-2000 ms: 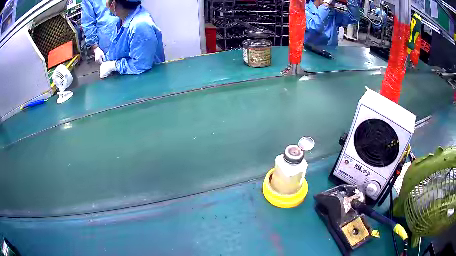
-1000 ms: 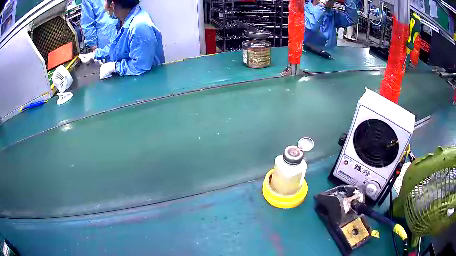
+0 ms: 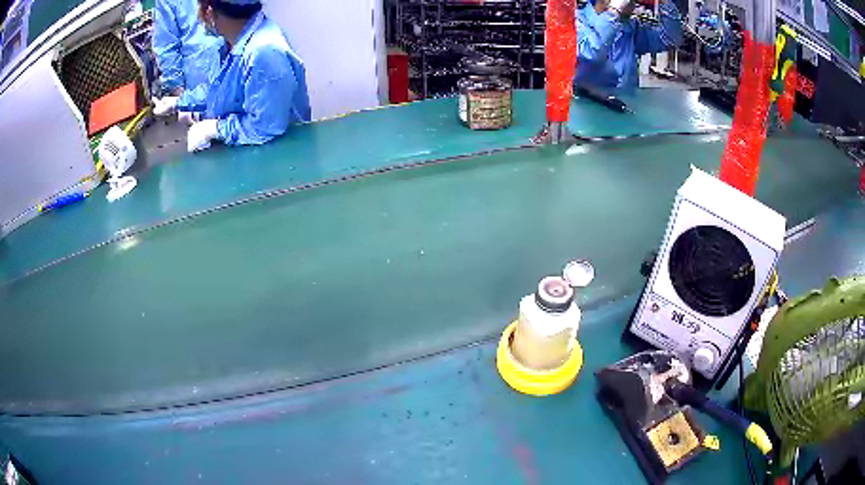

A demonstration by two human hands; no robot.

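Neither of my hands is in the picture. A whitish bottle (image 3: 547,332) with its round flip lid open stands upright in a yellow holder (image 3: 540,376) on the near worktop. To its right is a black iron stand (image 3: 631,398) with a yellowish sponge (image 3: 674,438) in its tray. A soldering iron with a dark blue handle (image 3: 712,407) and a yellow cable end rests in the stand. Its tip is hidden. A white air blower (image 3: 654,313) with a round black grille stands tilted behind the stand.
A green desk fan (image 3: 818,365) is cut off at the right edge. The green conveyor belt (image 3: 313,275) crosses the view. Beyond it are a brownish jar (image 3: 486,104), a small white fan (image 3: 117,152), red-wrapped posts (image 3: 561,62) and several people in blue smocks (image 3: 261,85).
A person at the far left has raised their head slightly and shifted their gloved hands. Small specks on the belt show in different places. The things on the near worktop have not moved.
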